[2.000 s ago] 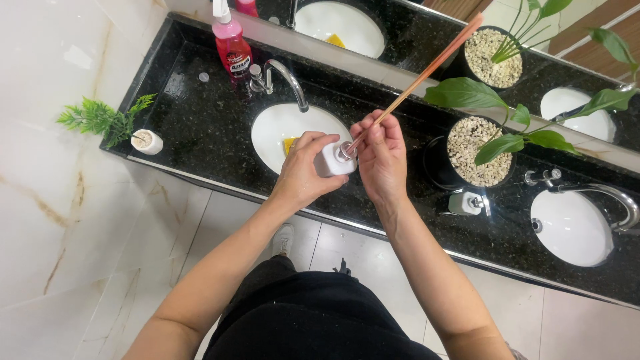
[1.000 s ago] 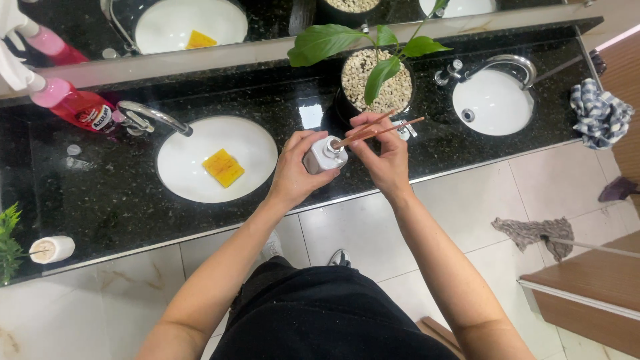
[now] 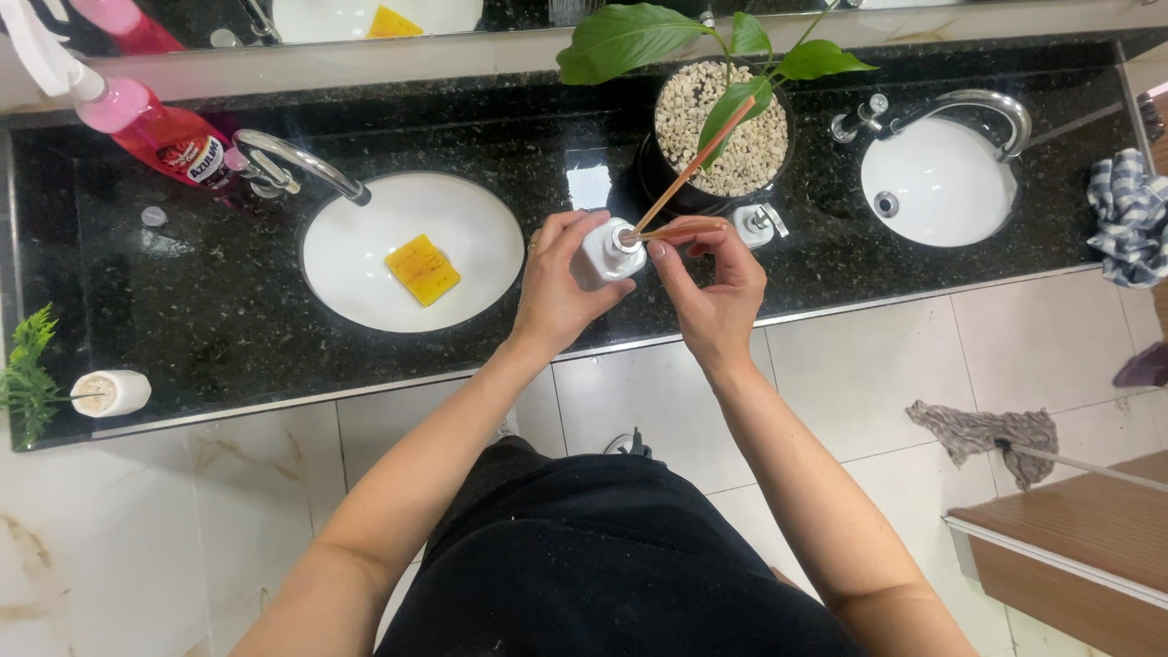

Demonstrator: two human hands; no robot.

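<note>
My left hand [image 3: 561, 283] is closed around a small white square bottle [image 3: 610, 254] above the front edge of the black countertop. Reed sticks [image 3: 698, 164] stand out of its neck, leaning up to the right, their ends coloured reddish. Between thumb and fingers my right hand [image 3: 716, 287] pinches another part of the sticks [image 3: 684, 228], lying nearly level, with the end at the bottle's mouth. Just behind my right hand is a white soap dispenser [image 3: 754, 225]. Behind the bottle stands a black pot of pale pebbles [image 3: 680, 114] with a leafy plant.
A yellow sponge [image 3: 422, 270] lies in the left basin [image 3: 347, 265]. Left of the faucet [image 3: 301, 164] is a red spray bottle [image 3: 155, 128]; a small plant in a white pot [image 3: 114, 392] stands front left. A second basin [image 3: 940, 182] and a checked cloth [image 3: 1127, 219] are at right.
The sticks, close together two seconds ago, are now spread into an upright part and a level part. The view has shifted strongly, bringing the cloth and the right side into sight.
</note>
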